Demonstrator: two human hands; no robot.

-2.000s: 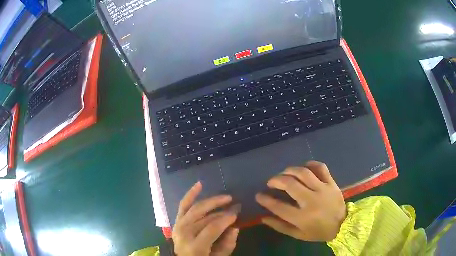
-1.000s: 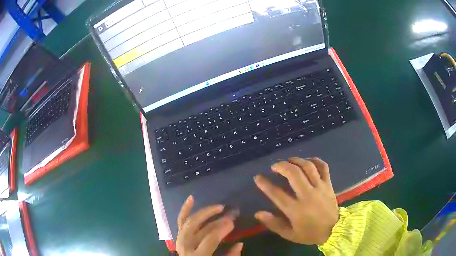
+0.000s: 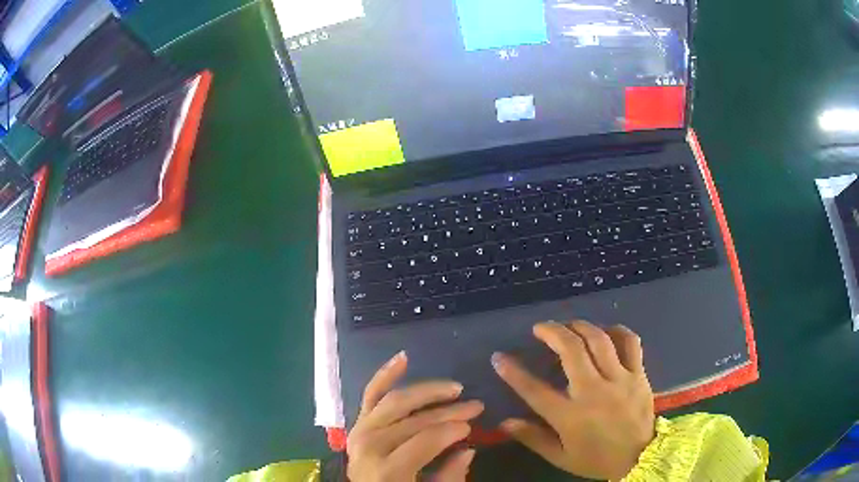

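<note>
An open dark grey laptop point(image 3: 659, 325) lies in front of me on a white sheet point(image 3: 327, 377) and a red pad point(image 3: 708, 384). Its screen point(image 3: 429, 75) shows yellow, blue, red and white blocks on a dark page. My left hand point(image 3: 410, 433) is over the front edge of the palm rest, fingers bent and apart, holding nothing. My right hand point(image 3: 589, 405) is over the touchpad area with fingers spread, holding nothing. Whether the fingertips touch the surface is hard to tell. The keyboard point(image 3: 527, 247) is uncovered.
A second open laptop point(image 3: 108, 193) on a red pad stands at the left, with parts of others at the left edge. A white sheet with a dark object point(image 3: 851, 221) is cut off at the right edge. The table point(image 3: 235, 311) is glossy green.
The screen has gone from a page with small coloured buttons, through a white table page, to large coloured blocks. The view has shifted, so the laptop sits further right. Both hands remain over the palm rest.
</note>
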